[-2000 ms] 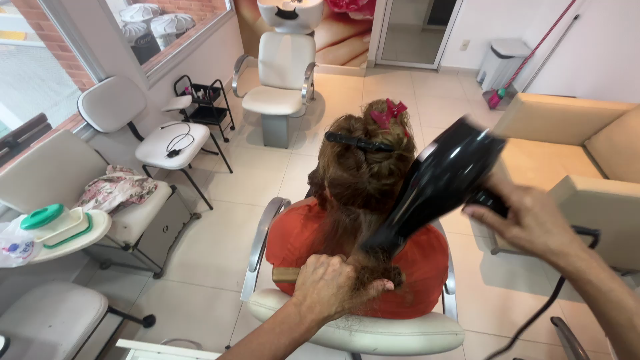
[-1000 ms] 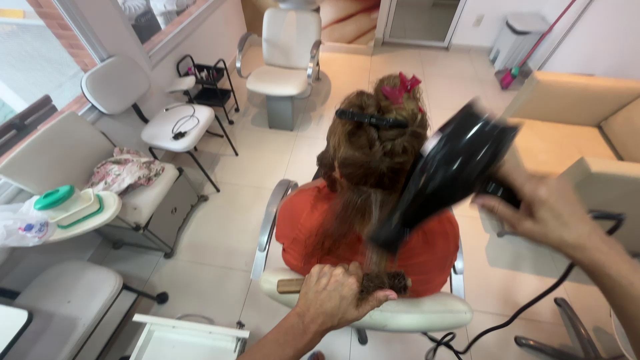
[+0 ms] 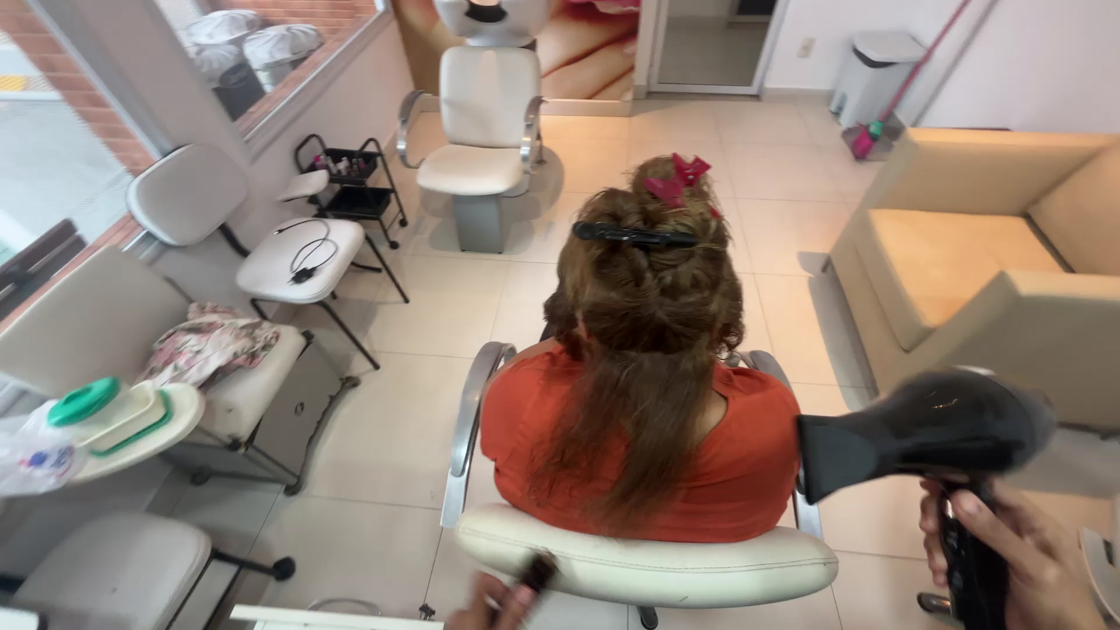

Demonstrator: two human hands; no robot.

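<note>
A seated person in an orange top has long brown hair hanging loose down the back. Upper hair is pinned with a black hair clip and a pink hair clip. My right hand grips the handle of a black hair dryer, its nozzle pointing left beside the person's right shoulder. Low in the view, my left hand holds a hairbrush, blurred and partly cut off, over the white chair back. The brush does not touch the hair.
A white drawer unit lies at the bottom edge. Left are a tray with containers, and white chairs. A beige armchair stands right. A black trolley and a shampoo chair are farther off.
The brush has left the hair, and my left hand has moved down and left. The dryer has swung away from the hair to the right and lower. The lock now hangs loose.
</note>
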